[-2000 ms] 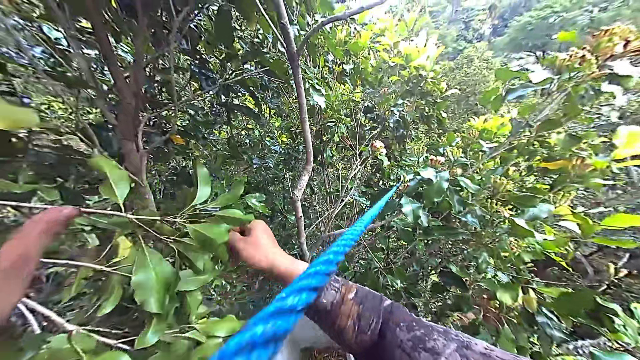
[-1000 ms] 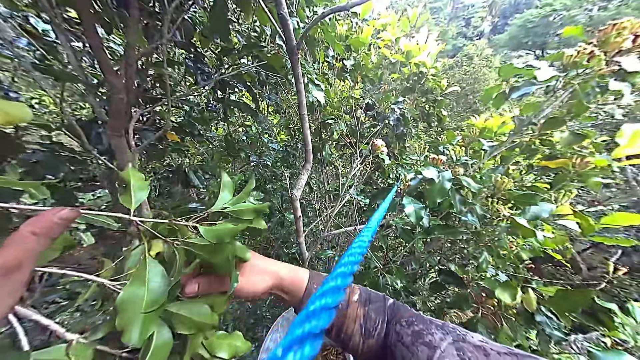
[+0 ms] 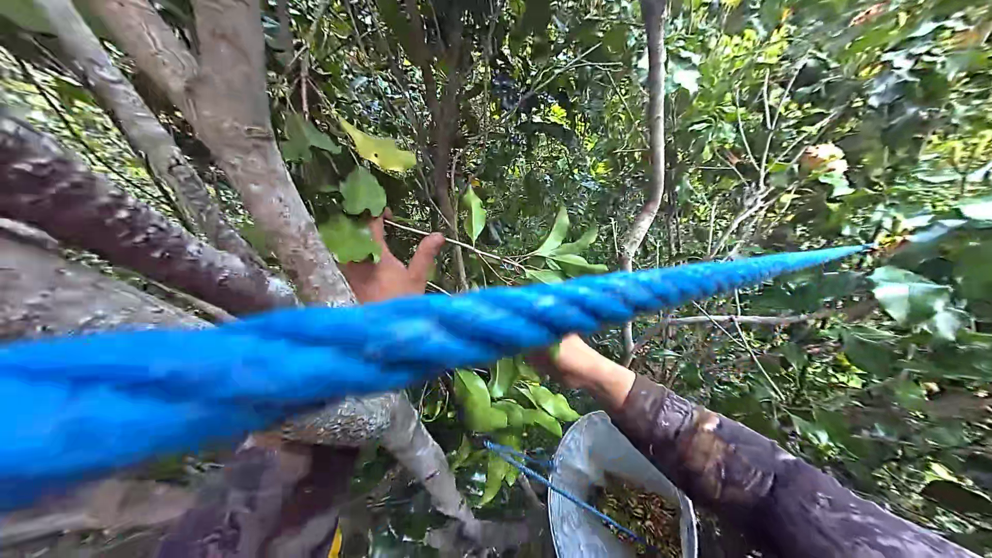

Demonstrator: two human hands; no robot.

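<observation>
My left hand (image 3: 391, 267) is beyond the thick blue twisted rope (image 3: 418, 329), its thumb and a finger spread beside a thin leafy twig (image 3: 457, 242). My right hand (image 3: 577, 360) reaches in from the right in a stained dark sleeve; the rope and leaves (image 3: 504, 411) cover its fingers, so its grip cannot be seen. Below it hangs a pale bucket (image 3: 570, 480) with small greenish-brown plant pieces (image 3: 639, 508) inside and a thin blue cord (image 3: 558, 488) across its mouth.
Thick grey-brown branches (image 3: 240, 132) fork at the left, close to my left arm. A slender stem (image 3: 655, 139) rises beyond my right hand. Dense foliage surrounds everything, and the rope crosses the whole front from lower left to right.
The view has swung left and down, bringing the thick branches and more of the bucket into sight. My right hand had moved lower among the leaves by the middle frame.
</observation>
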